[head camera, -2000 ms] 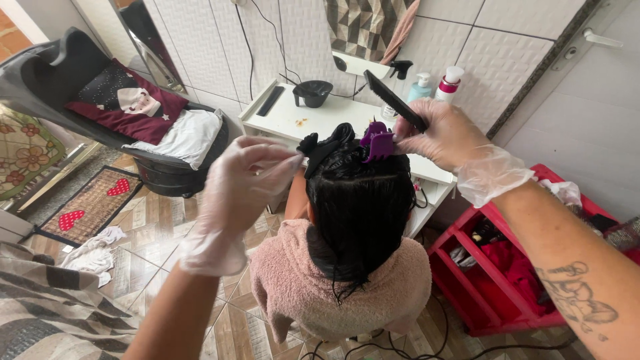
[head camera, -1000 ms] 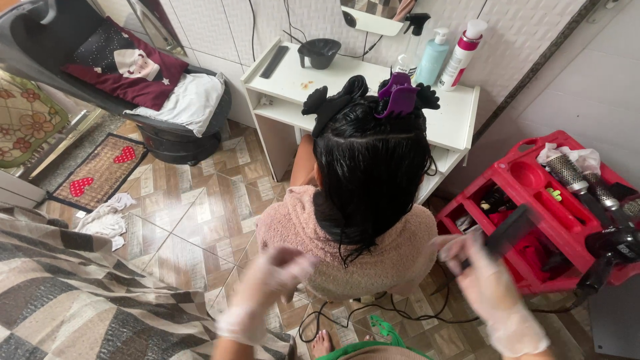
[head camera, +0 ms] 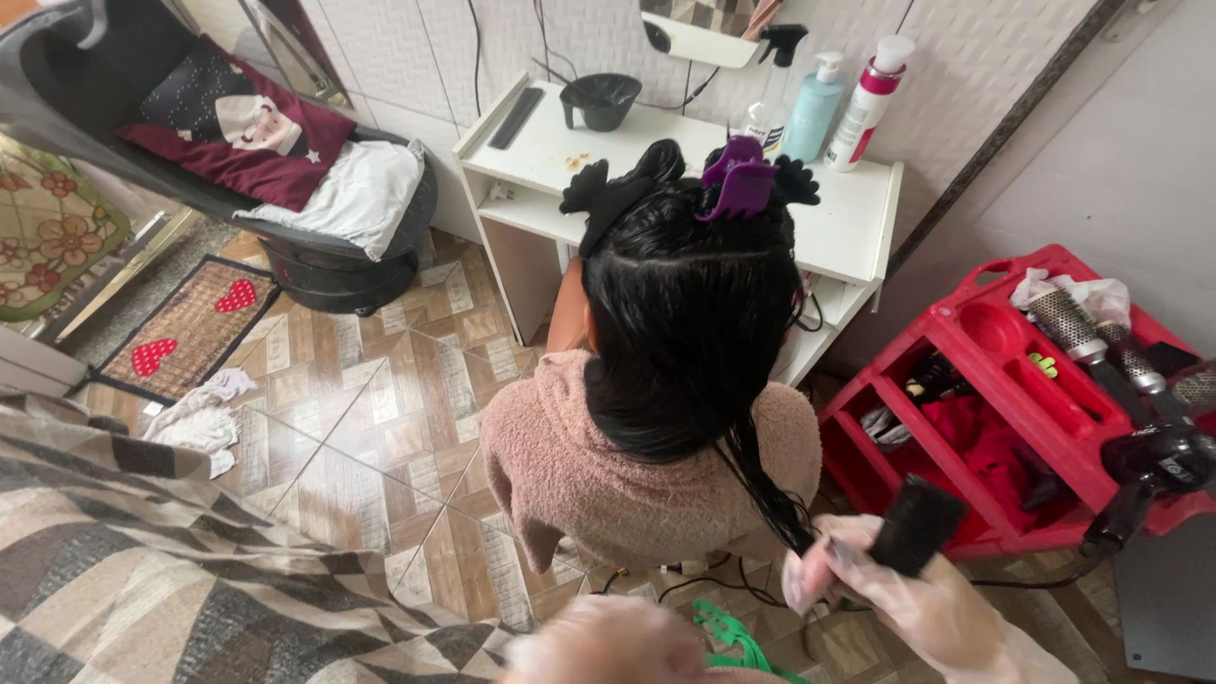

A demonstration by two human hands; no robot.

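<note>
A seated person's wet black hair (head camera: 684, 332) is parted across the back of the head. A purple claw clip (head camera: 741, 180) and black clips (head camera: 608, 204) hold the upper sections up. Over the shoulders lies a pink towel (head camera: 655, 494). In a clear glove, my right hand (head camera: 855, 575) holds a black comb (head camera: 917, 522), with a thin strand of the hair at its fingertips. My left hand (head camera: 608, 641) is blurred at the bottom edge, below the towel; what its fingers do cannot be made out.
A white table (head camera: 532, 204) bears a black bowl (head camera: 600, 100), another comb (head camera: 516, 118) and several bottles (head camera: 812, 109). At right is a red trolley (head camera: 1026, 408) with round brushes and a hair dryer (head camera: 1154, 465). A black wash chair (head camera: 342, 271) stands left. Cables (head camera: 741, 589) lie on the floor.
Both hands have come down from the clips on top of the head to below the shoulders. The right hand now has a hair strand at its fingers and still holds the comb.
</note>
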